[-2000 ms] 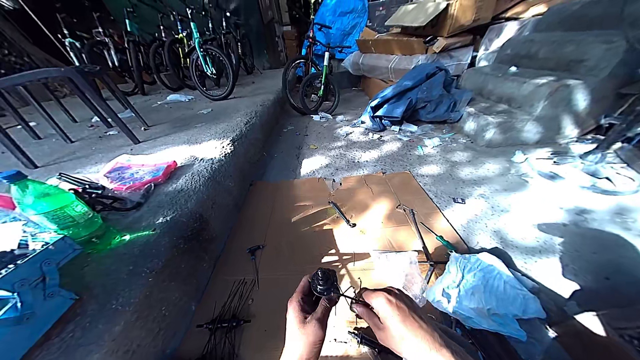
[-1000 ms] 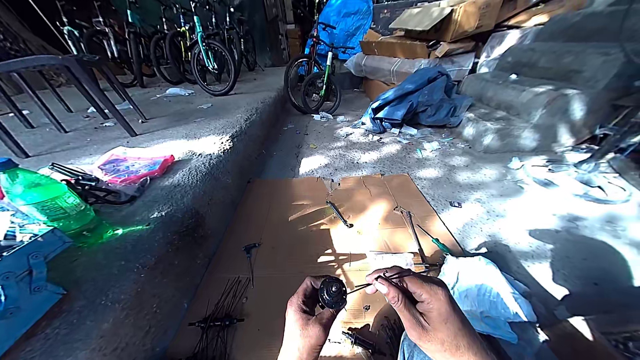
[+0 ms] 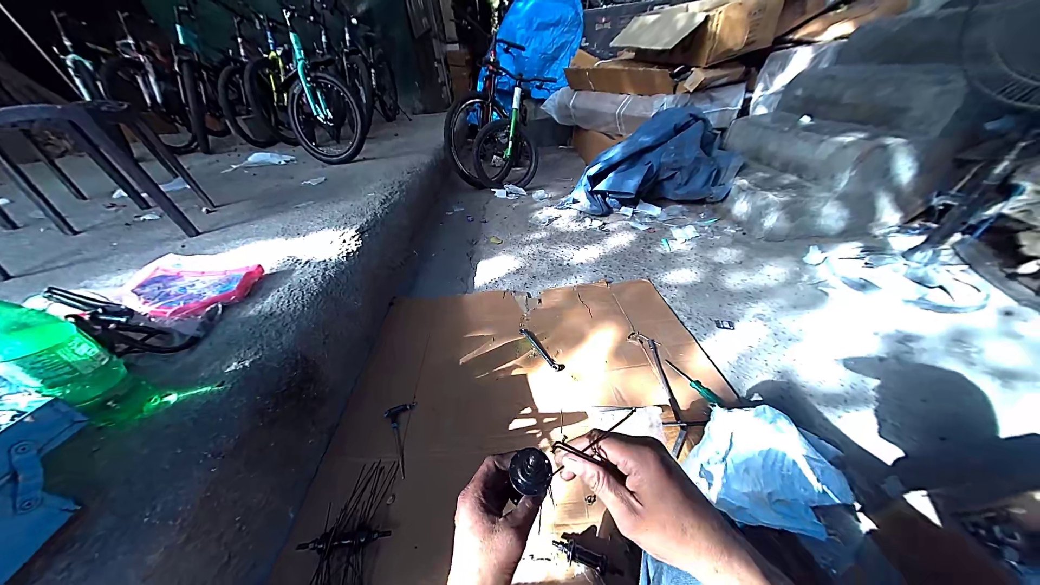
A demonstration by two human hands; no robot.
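Note:
My left hand (image 3: pixel 496 508) grips a black bicycle hub (image 3: pixel 530 471), its round end facing up. Just right of it, my right hand (image 3: pixel 621 479) pinches several thin dark spokes (image 3: pixel 597 443), whose ends reach toward the hub. Below my hands another black hub (image 3: pixel 581 556) lies on the cardboard sheet (image 3: pixel 455 349). To the left, a hub with a bundle of loose spokes (image 3: pixel 349 536) rests on the cardboard, and a T-handled tool (image 3: pixel 398 418) lies above that. A wrench (image 3: pixel 542 351) lies farther up the sheet.
A green-handled screwdriver (image 3: pixel 703 390) and a long dark tool (image 3: pixel 666 386) lie at right beside a pale plastic bag (image 3: pixel 768 471). On the raised concrete ledge (image 3: pixel 325 325) at left are a green plastic bottle (image 3: pixel 61 353) and a blue metal box (image 3: pixel 32 479). Bicycles (image 3: pixel 325 118) stand behind.
My right hand has shifted beside the hub, and the spokes between its fingers have changed angle. My left hand keeps hold of the hub, whose round end now faces the camera more than it first did.

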